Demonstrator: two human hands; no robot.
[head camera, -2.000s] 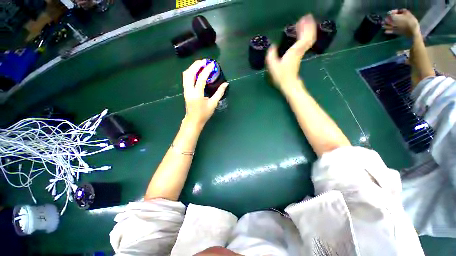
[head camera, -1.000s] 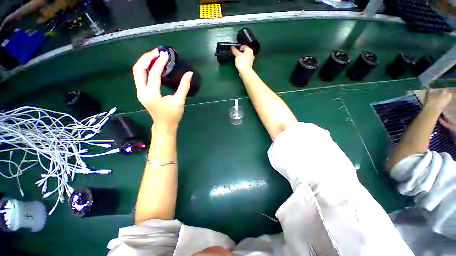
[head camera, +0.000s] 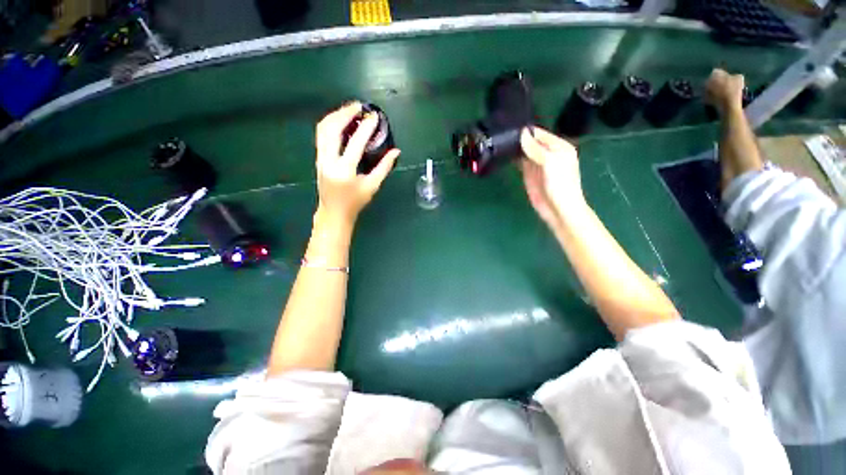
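My left hand (head camera: 348, 167) is around the top of an upright black cylindrical unit (head camera: 376, 130), left of centre; its ring end faces up. My right hand (head camera: 554, 176) grips one end of a second black unit (head camera: 496, 147), held sideways with its red-lit end pointing left. Another black unit (head camera: 510, 97) stands or leans just behind that one; whether they touch is unclear. A small clear bottle (head camera: 429, 192) with a white stick upright in it stands between my hands.
White cables (head camera: 102, 264) lie tangled at left, with black units (head camera: 227, 237) beside them and a white tub (head camera: 42, 394) below. More black units (head camera: 626, 100) stand in a row at the back right. A neighbour's arm (head camera: 737, 139) reaches over the grid tray (head camera: 710, 213).
My left hand has moved right and now sits on a standing unit. My right hand has moved right, carrying a unit whose red-lit end now shows. The neighbour's arm reaches farther forward.
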